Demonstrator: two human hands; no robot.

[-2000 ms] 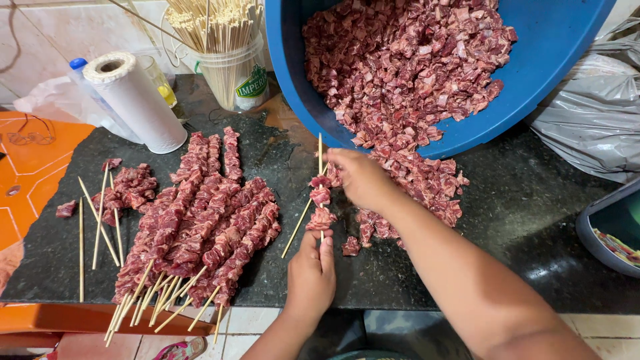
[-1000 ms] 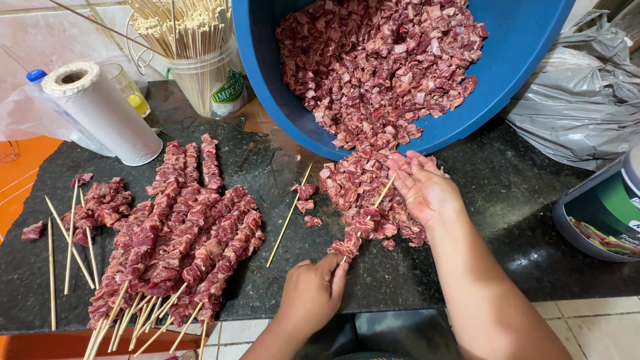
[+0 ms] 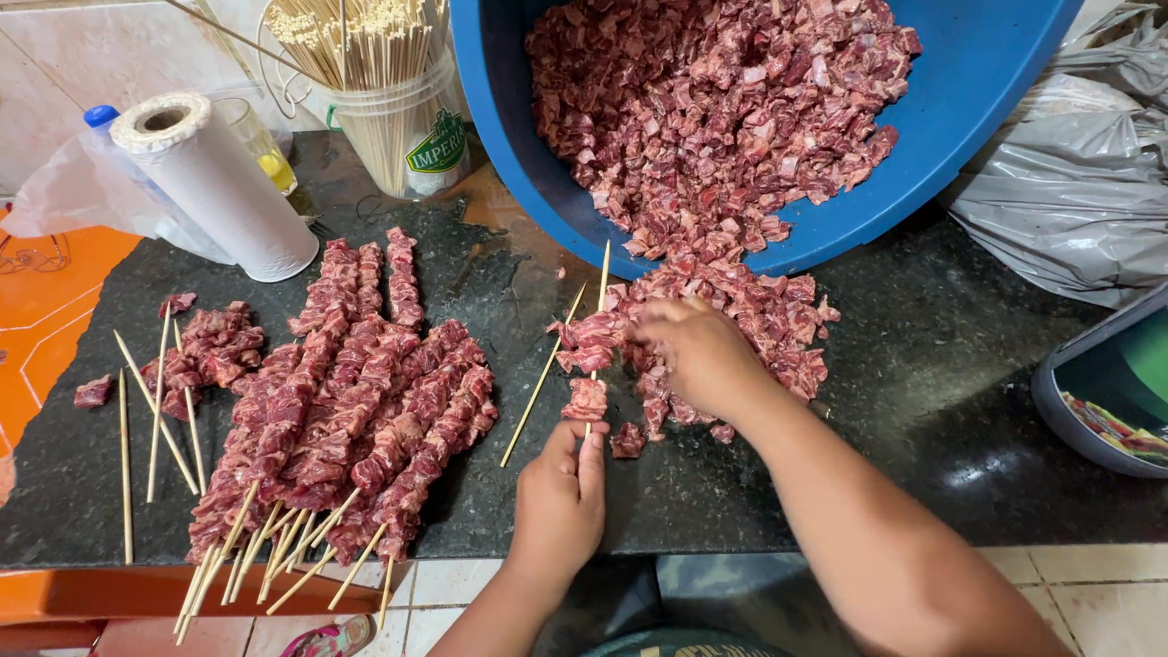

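Note:
My left hand [image 3: 568, 484] pinches the lower end of a wooden skewer [image 3: 604, 274], which points away from me and carries a piece of raw meat [image 3: 586, 400] just above the fingers. My right hand [image 3: 689, 342], slightly blurred, is over the near side of a heap of cut raw meat [image 3: 776, 319]; whether its fingers hold a piece cannot be told. The heap spills from a tilted blue tub [image 3: 940, 182]. Another skewer [image 3: 543, 374] lies bare on the dark stone counter, left of the held one. A pile of loaded meat skewers [image 3: 347, 411] lies further left.
At far left are loose skewers [image 3: 126, 465] and a small meat pile [image 3: 224, 347]. Behind stand a roll of plastic bags [image 3: 219, 192], a glass [image 3: 251, 137] and a plastic bucket of skewers [image 3: 401, 128]. A grey plastic bag [image 3: 1068, 192] and a dark container [image 3: 1109, 392] stand right.
One second ago my right hand was open, palm up, beside a skewer slanting over the meat. Now it is turned palm down over the heap, and the skewer in my left hand points away from me.

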